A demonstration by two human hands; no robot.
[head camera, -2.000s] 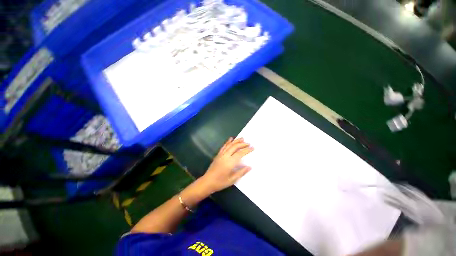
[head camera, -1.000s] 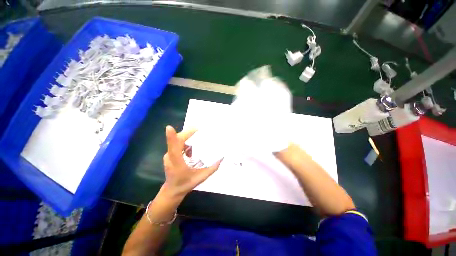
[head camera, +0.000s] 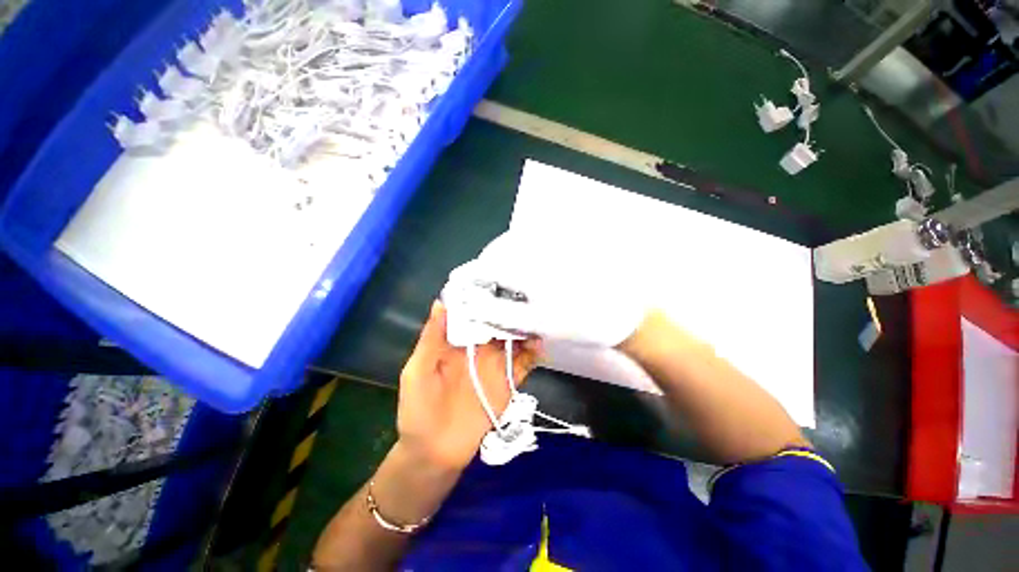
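Note:
My bare left hand [head camera: 441, 397] is at the near left corner of the white work sheet [head camera: 682, 251], holding a white power adapter [head camera: 467, 315] from below. The adapter's white cord [head camera: 512, 430] hangs in a bundle over my left palm and wrist side, with a thin loose end pointing right. My right hand [head camera: 559, 315], in a white glove, lies over the adapter from the right, its fingers closed on it. The glove and adapter blend together, so the exact grip is partly hidden.
A blue bin [head camera: 324, 296] with rows of corded adapters stands at left. Another blue bin of adapters shows below it. Corded adapters [head camera: 798, 156] lie on the green conveyor [head camera: 626, 78]. White bottle-like cylinders [head camera: 872, 254] and a red bin [head camera: 936, 391] are at right.
The gloved right hand has come down and left to meet my left hand. An adapter with hanging cord now shows between them. The view has shifted, with the blue bin appearing closer.

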